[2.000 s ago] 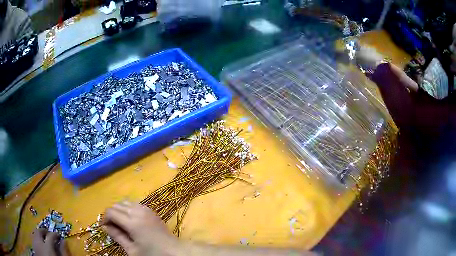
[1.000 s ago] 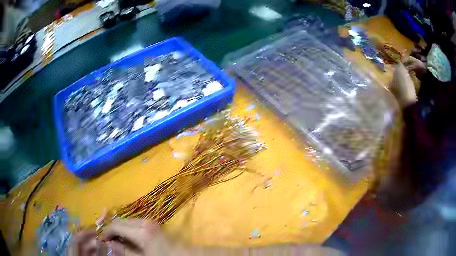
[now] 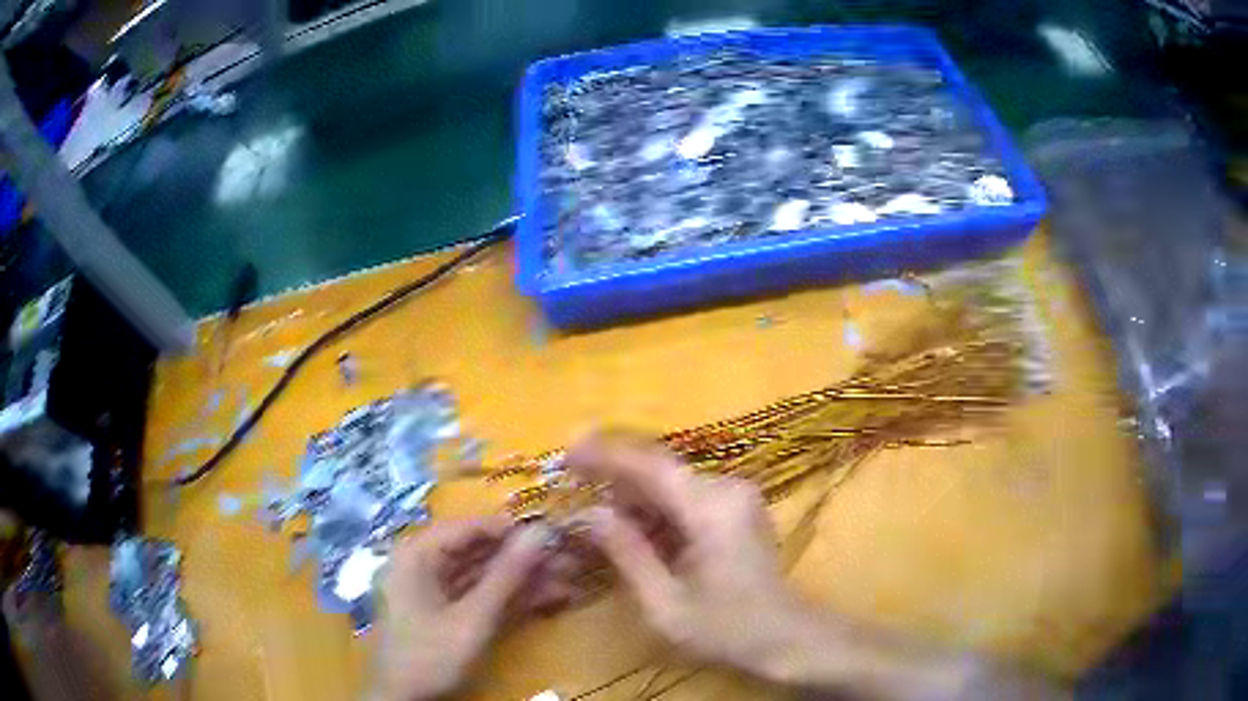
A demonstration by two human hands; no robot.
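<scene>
My left hand and my right hand are close together at the lower middle, blurred, with thumbs and fingers bent toward each other. Something small and dark lies between the fingertips; blur hides what it is. The bundle of golden wire leads lies behind and right of my right hand, white connector ends to the right. A pile of small circuit boards lies just left and behind my left hand. A few lead strands show at the bottom edge below my hands.
A blue bin heaped with boards stands at the back. A black cord curves across the table. A black box-shaped device and a second board pile are at left. A clear plastic container or sheet is at right.
The view has turned left, so the bin and bundle appear further right. The cord, board pile and black device now show more fully. Both hands are now in view, close together.
</scene>
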